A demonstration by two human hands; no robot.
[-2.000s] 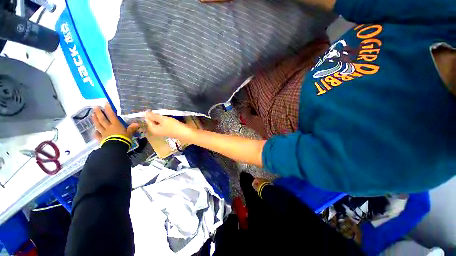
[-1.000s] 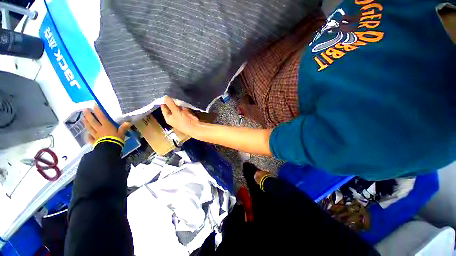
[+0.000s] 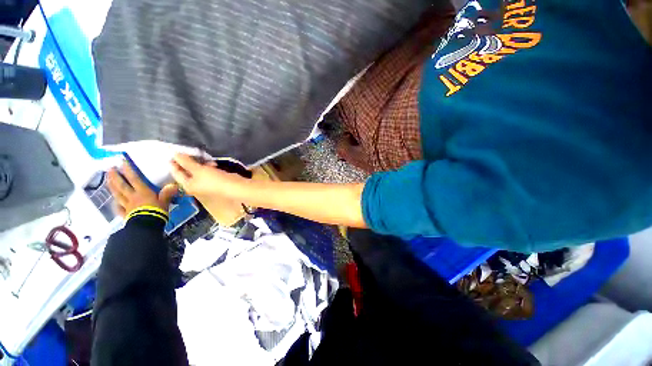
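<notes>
My left hand (image 3: 139,191) lies on the white table's edge with its fingers spread, holding nothing. It is beside a grey pinstriped panel (image 3: 214,71) with a white edge. A co-worker's hand (image 3: 196,174) is at the lower white edge of the panel, just right of my hand. The panel spreads over the neighbouring table and the co-worker's lap. My right hand is not in view.
Red-handled scissors (image 3: 64,248) lie left of my hand. White fabric pieces (image 3: 243,289) are piled below the co-worker's forearm. A co-worker in a teal top (image 3: 515,150) sits at right. A blue bin (image 3: 572,300) holds scraps. A brown cardboard box (image 3: 223,210) is under the panel.
The co-worker's hand has shifted left along the panel's edge, closer to my left hand. The panel's lower left corner has moved left. My left hand stays on the table edge.
</notes>
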